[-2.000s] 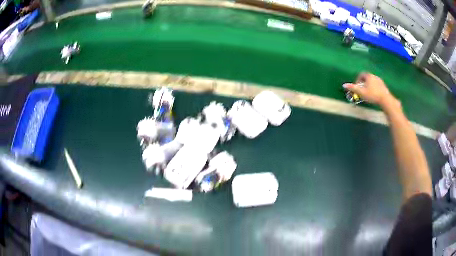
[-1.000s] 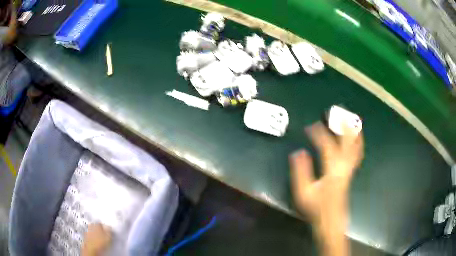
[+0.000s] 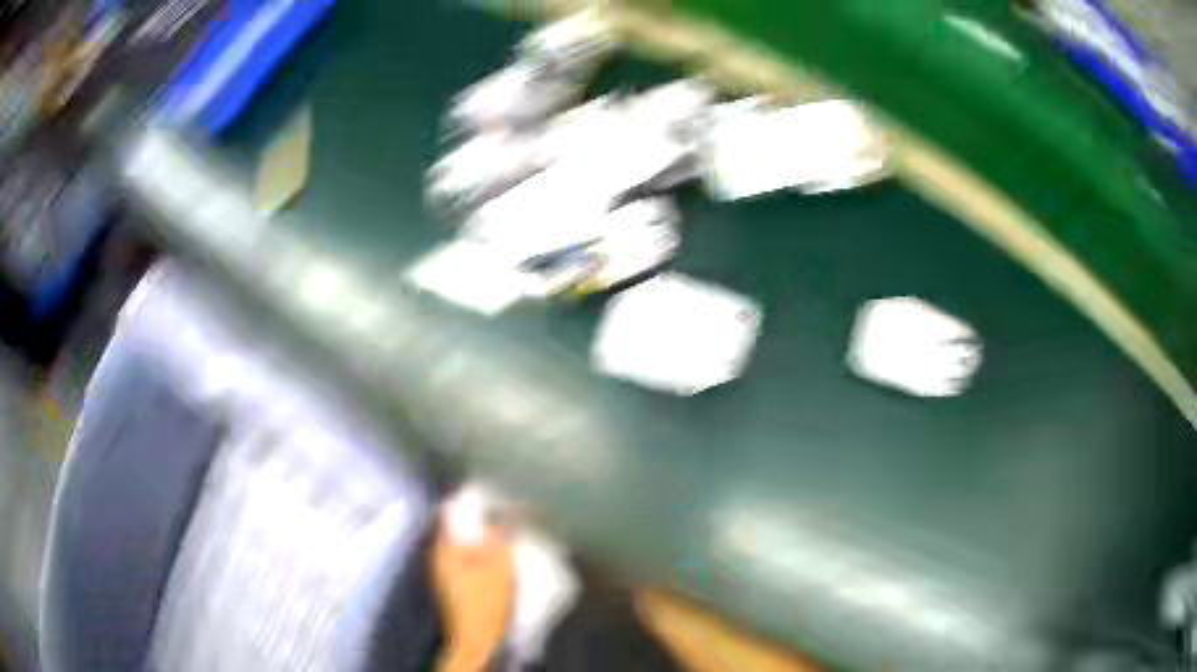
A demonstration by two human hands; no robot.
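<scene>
Everything is blurred. My left hand is at the bottom centre, beside the lined bin, closed around a white part; the type of part cannot be told. A strip of skin, seemingly my right arm, shows at the bottom edge, cut off; its fingers cannot be made out. On the dark green bench, a white cover lies near the middle and another white cover lies to its right. A pile of white housings and inner assemblies lies behind, with some blue and yellow showing.
The grey bin with its pale liner stands below the bench's front edge at left. A blue tray and a pale slim stick are at upper left. The green conveyor curves past the pale edge strip at right.
My left hand has come up and right from inside the bin and now holds a white part. My right hand has left the right-hand cover, which stays on the bench.
</scene>
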